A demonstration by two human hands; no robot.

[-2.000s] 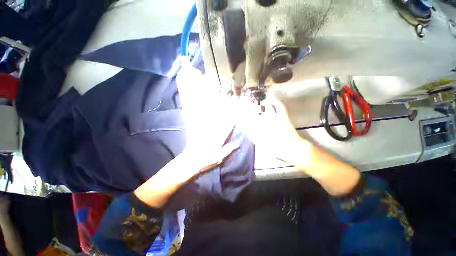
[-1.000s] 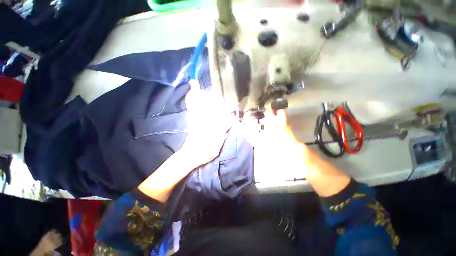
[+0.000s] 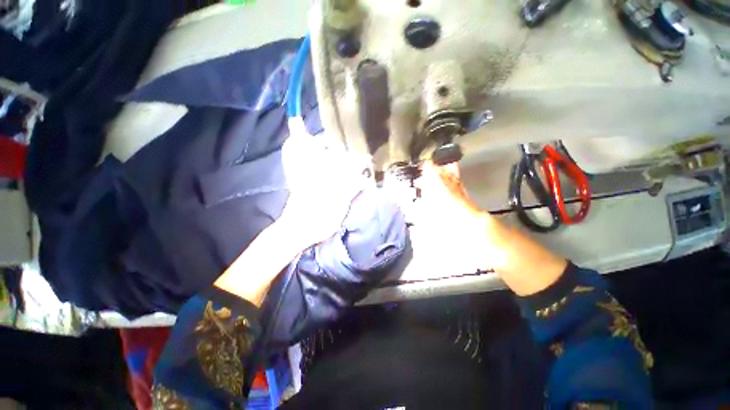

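Observation:
A dark navy garment piece lies left of the needle area, with a pale stitched line on it. A bunched part of the same cloth sits at the bed's front edge and hangs towards the lap. The needle area is mostly lost in white lamp glare. My left hand rests on the cloth just left of the needle; its fingers are washed out. My right hand is right of the needle, with fingertips near the round tension knob; glare hides whether it holds cloth.
The off-white sewing machine fills the top. Scissors with black and red loops lie on the bed right of my right hand. A small control panel is at the bed's right end. A dark garment heap is at far left.
The cloth by the front edge has bunched and folded over, where it lay flatter before. The left hand stays on the cloth. The right hand remains close to the needle and knob.

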